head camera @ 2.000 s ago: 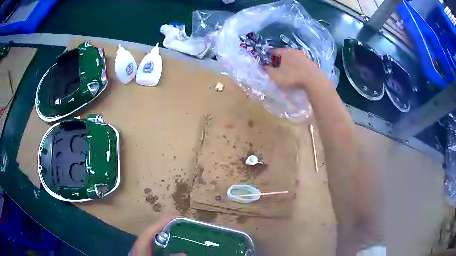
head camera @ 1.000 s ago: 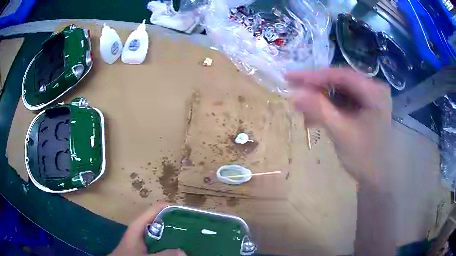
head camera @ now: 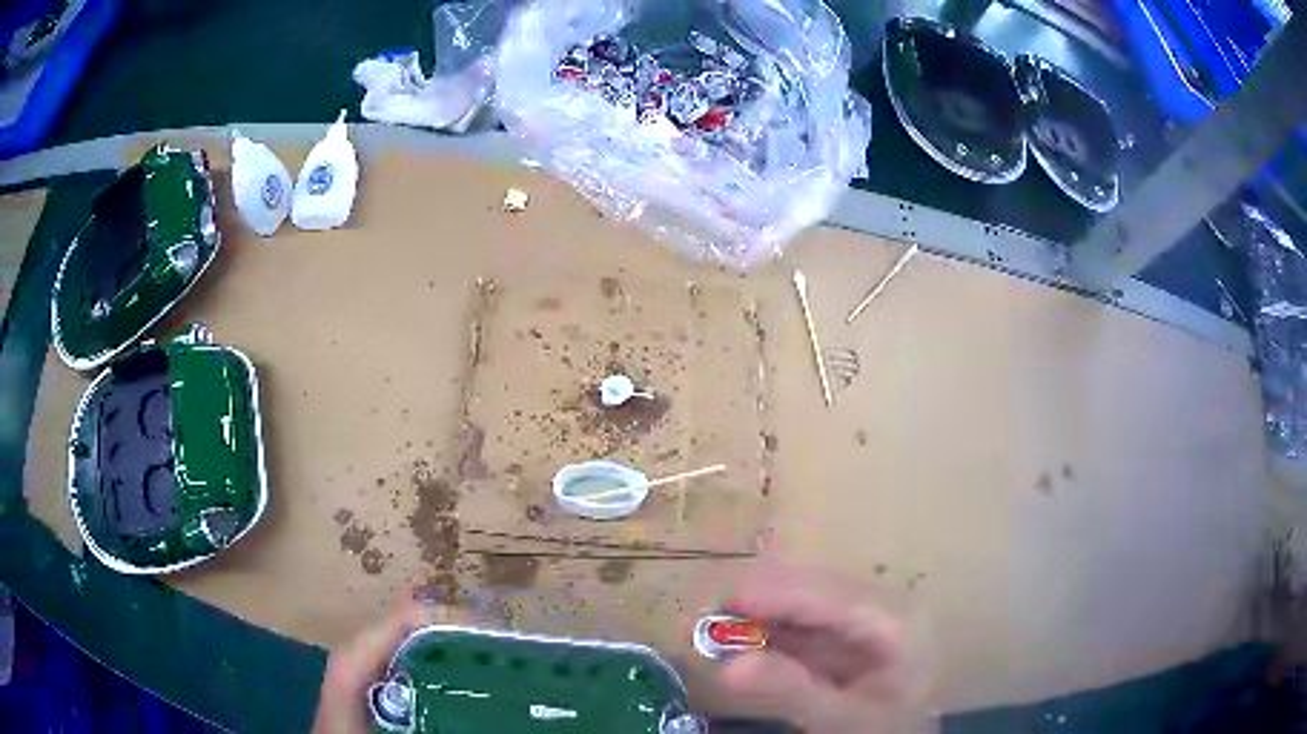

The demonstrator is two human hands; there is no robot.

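Observation:
My left hand [head camera: 361,671] holds a glossy green car-shaped housing [head camera: 538,685] by its left side at the bottom edge, where the housing is cut off. The housing has a silver rim and round silver pieces at its corners. My right hand [head camera: 831,645], blurred, is just right of the housing and holds a small red and silver light piece [head camera: 733,634] at its fingertips. A white glue dish [head camera: 601,489] with a stick [head camera: 685,476] resting in it lies on the stained cardboard pad [head camera: 552,344]. A small white cap [head camera: 618,390] lies above the dish.
Two green housings [head camera: 222,452] stand at the left, near two white bottles [head camera: 327,175]. A clear bag [head camera: 731,194] of red and silver pieces lies at the top. Two swabs [head camera: 814,337] lie right of the pad. Two dark see-through shells [head camera: 958,103] and a metal post are at upper right.
My right hand has come from the bag down beside the housing with a light piece. The view has shifted, and two swabs now show fully. My left hand still holds the housing.

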